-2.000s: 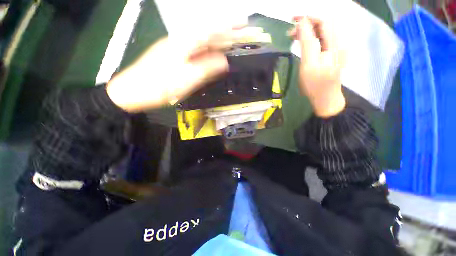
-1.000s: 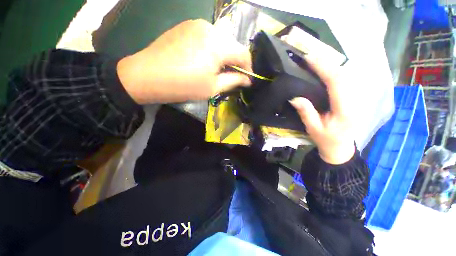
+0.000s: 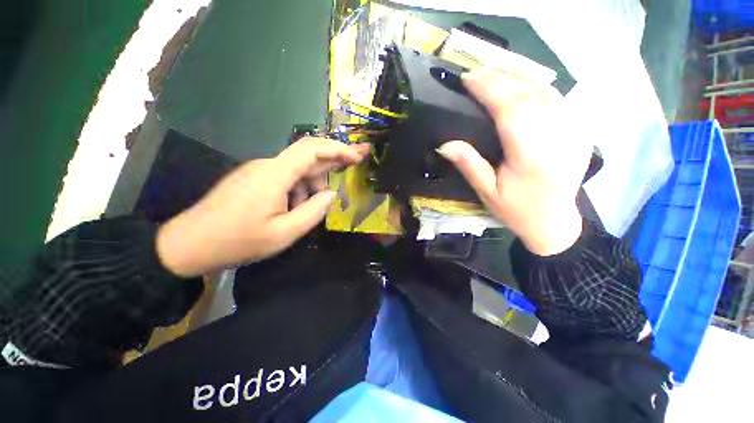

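A black socket housing [image 3: 438,124] lies tilted over the yellow-edged fixture [image 3: 364,211]. Yellow, blue and dark wires [image 3: 364,116] come out of its open left end. My right hand [image 3: 533,157] grips the housing from the right, thumb and fingers on its upper face. My left hand [image 3: 264,202] is at the wires, fingertips close to them; whether it pinches one cannot be told. A small dark part [image 3: 306,130] shows just behind my left fingers. White padding [image 3: 450,221] shows below the housing.
A white sheet [image 3: 620,107] lies behind and right of the fixture. A blue ribbed bin [image 3: 690,240] stands at the right, with racks beyond it. A green surface [image 3: 256,74] with a pale rail [image 3: 107,124] is at the left.
My left hand first left the housing's top for the wires, then moved down-left, its fingers spreading. My right hand came onto the housing and still holds it. The housing turned so its wired end faces left.
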